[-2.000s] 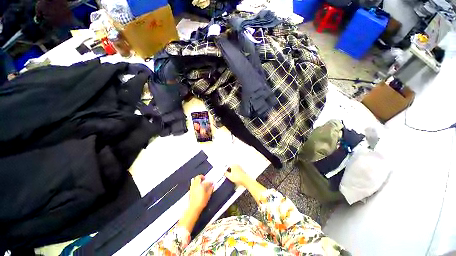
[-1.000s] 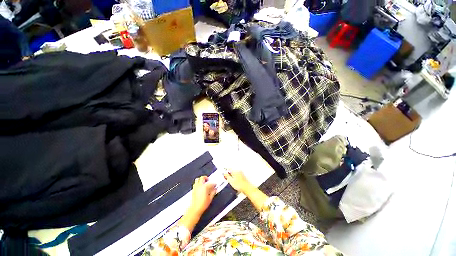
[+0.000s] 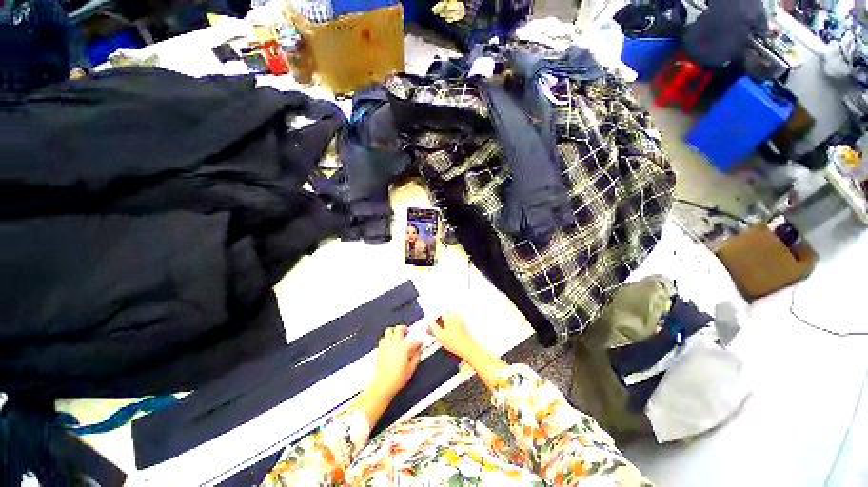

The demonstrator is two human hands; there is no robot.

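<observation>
Long dark cloth strips [image 3: 276,368] lie side by side across the white table, slanting from lower left to upper right. A pale narrow strip [image 3: 314,415] lies between them and another dark strip [image 3: 430,382] nearer my body. My left hand [image 3: 396,354] rests at the pale strip's upper end, fingers bent and pressed down. My right hand [image 3: 449,335] is just right of it, fingertips pinched together near the strip end. Whether it holds a small tool is too small to tell.
A lit smartphone [image 3: 421,237] lies beyond the strips. A large black cloth heap [image 3: 124,228] is at left, a plaid garment [image 3: 609,209] at right. A teal tie [image 3: 119,416] trails lower left. A cardboard box [image 3: 352,49] stands behind. Olive and white scraps [image 3: 700,385] lie lower right.
The view has turned left, so the scene sits further right in the picture. My hands stay at the strip end, with only small shifts of the fingers.
</observation>
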